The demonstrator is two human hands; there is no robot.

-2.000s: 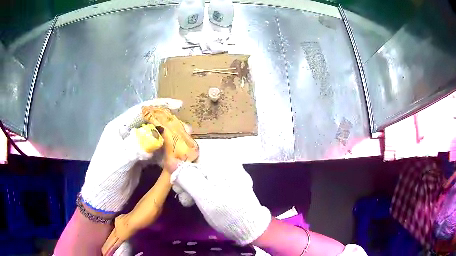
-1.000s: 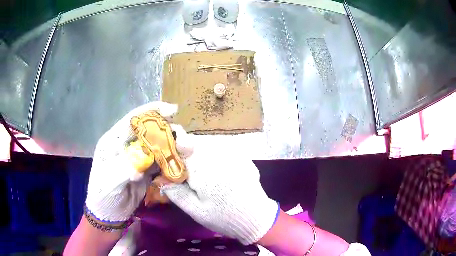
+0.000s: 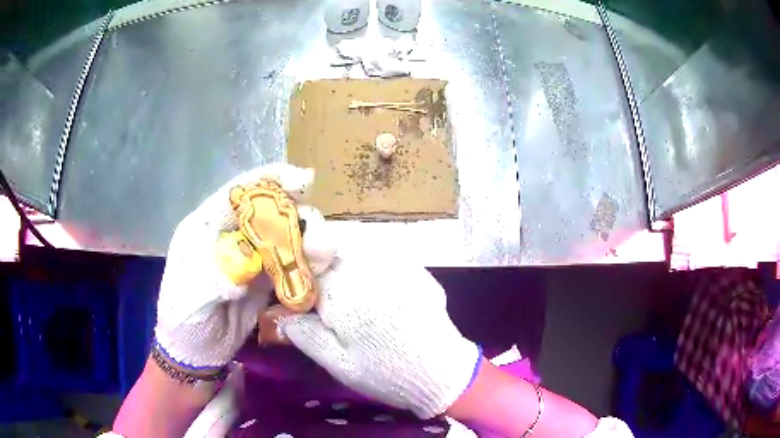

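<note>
A yellow-tan foot-and-leg piece (image 3: 276,239) is held over the bench's front edge, its grooved, recessed sole facing me. My left hand (image 3: 208,261), in a white knitted glove with a blue cuff edge, holds it from the left; a bright yellow wrap (image 3: 239,258) is on one digit. My right hand (image 3: 383,323), also gloved, grips it from the right and below. The leg part is mostly hidden behind the hands.
A cardboard pad (image 3: 327,184) lies on the metal bench (image 3: 184,111), with dark specks, thin sticks (image 3: 387,107) and a small round cap (image 3: 387,145). A crumpled wipe (image 3: 382,62) and two bottles (image 3: 346,17) are behind it. A person's checkered sleeve (image 3: 714,329) is at right.
The piece has turned from showing its side and long leg to showing its sole. The right hand has moved up beside it. The bench view has shifted slightly up and right.
</note>
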